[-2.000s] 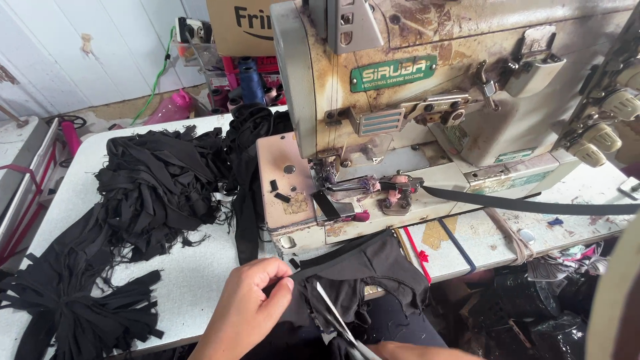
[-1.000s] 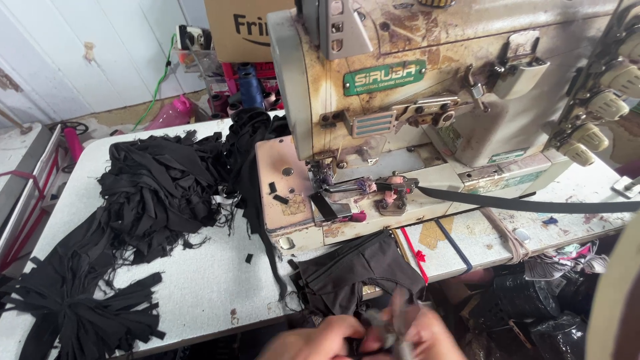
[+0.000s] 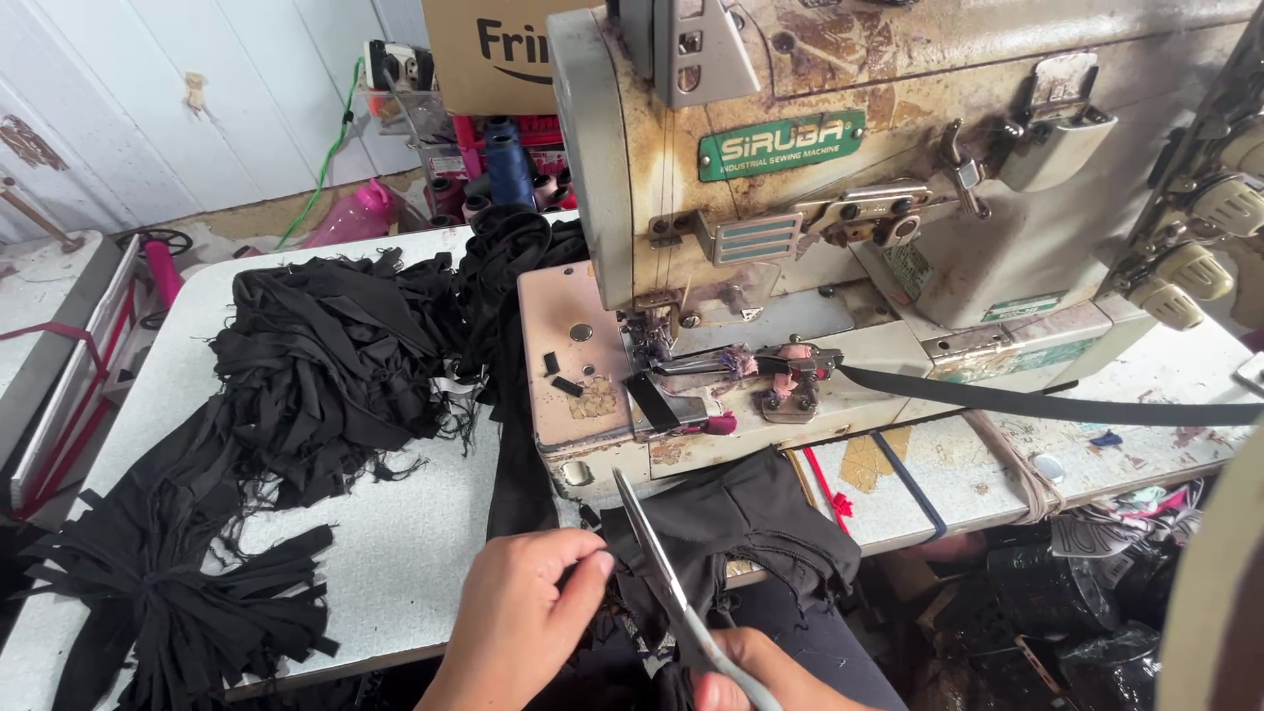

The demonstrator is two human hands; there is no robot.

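Observation:
My right hand grips a pair of metal scissors at the bottom, their blades pointing up and left over black fabric. To their left is my left hand, fingers curled and thumb against the forefinger at the edge of the fabric; whether cloth is pinched there is hard to tell. The black fabric piece hangs over the table's front edge below the industrial sewing machine. A black band runs from the right into the machine's folder, and a short black end lies by the presser foot.
Heaps of black fabric strips and a tied bundle cover the left of the white table. Behind stand a cardboard box and thread cones. Black plastic bags lie below at the right.
Since a second ago, my hands have moved apart, the left one up and left. The scissors, blurred between the hands then, now show clearly. A small black scrap on the table is no longer seen there.

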